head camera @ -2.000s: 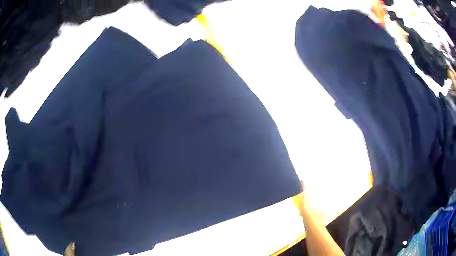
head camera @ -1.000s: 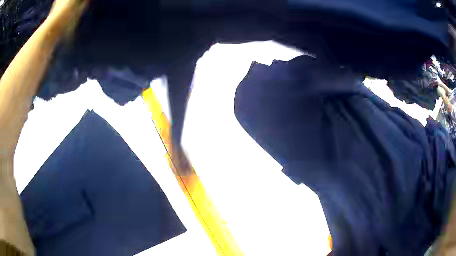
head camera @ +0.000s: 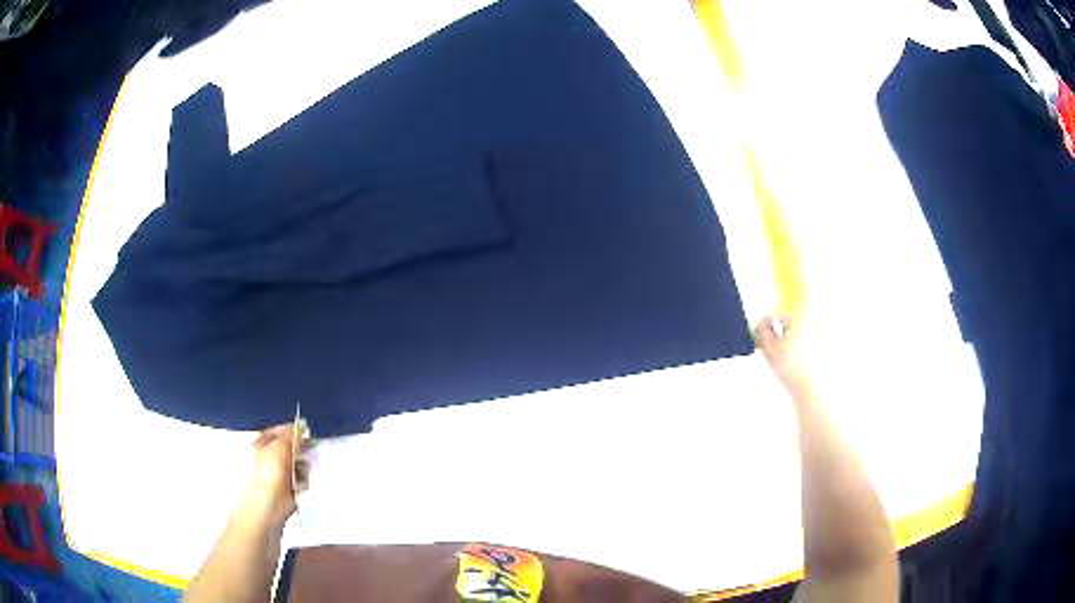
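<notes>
A navy garment (head camera: 601,224) lies flat on the white table, its wide end at the right. A sleeve-like piece lies folded across it, and a narrow strip sticks out at the upper left. My left hand (head camera: 281,462) is at the near left edge, closed on a thin pale piece (head camera: 297,483) seen nearly edge-on; whether it is a card or a stick is unclear. My right hand (head camera: 772,337) pinches the garment's near right corner. Glare blurs its fingertips.
The white table (head camera: 531,471) has yellow edging and a yellow strip (head camera: 769,212) across it. Another navy garment (head camera: 1002,189) lies at the right. Red stools (head camera: 24,524) and a blue crate (head camera: 33,377) stand at the left. A brown apron (head camera: 389,574) shows at the near edge.
Dark cloth that spanned the top of the view, with an arm raised at the left, is gone from there. A navy garment now lies flat, with both my hands at its near edge.
</notes>
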